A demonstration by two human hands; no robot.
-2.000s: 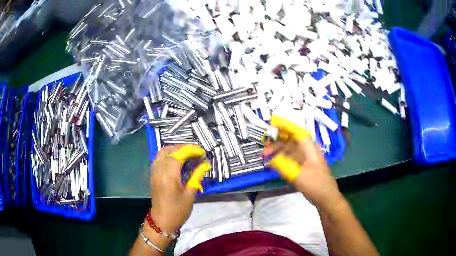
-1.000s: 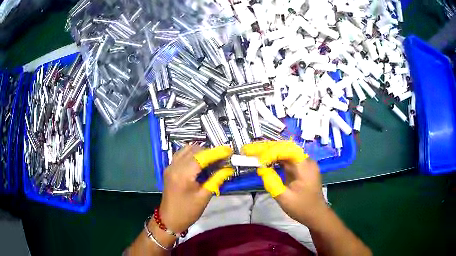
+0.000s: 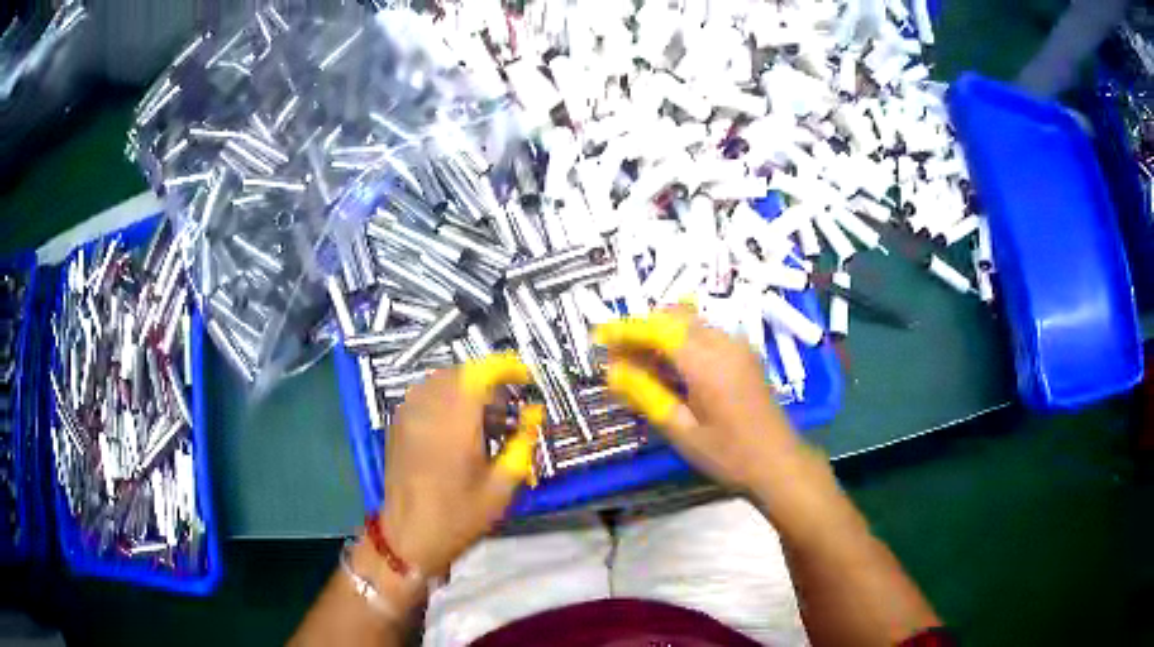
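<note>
My left hand, with yellow finger cots, is over the near left part of the near blue tray. Its thumb and fingers are curled, with something small and dark between them, too blurred to name. My right hand, also with yellow cots, is over the tray's right half. Its fingertips point left over the tubes and are slightly blurred; I cannot tell if they hold anything. Silver metal tubes lie in the tray between and behind my hands. White cylinders form a big heap behind and to the right, some in the tray.
A clear plastic bag of silver tubes lies behind the tray on the left. A left blue tray holds silver pieces with red bits. An empty blue tray is at the right. A dark slim tool lies right of the near tray.
A second ago both hands met around a white cylinder. Now they are apart, that cylinder no longer shows between them, and my right fingers are over the tubes. The view has shifted slightly.
</note>
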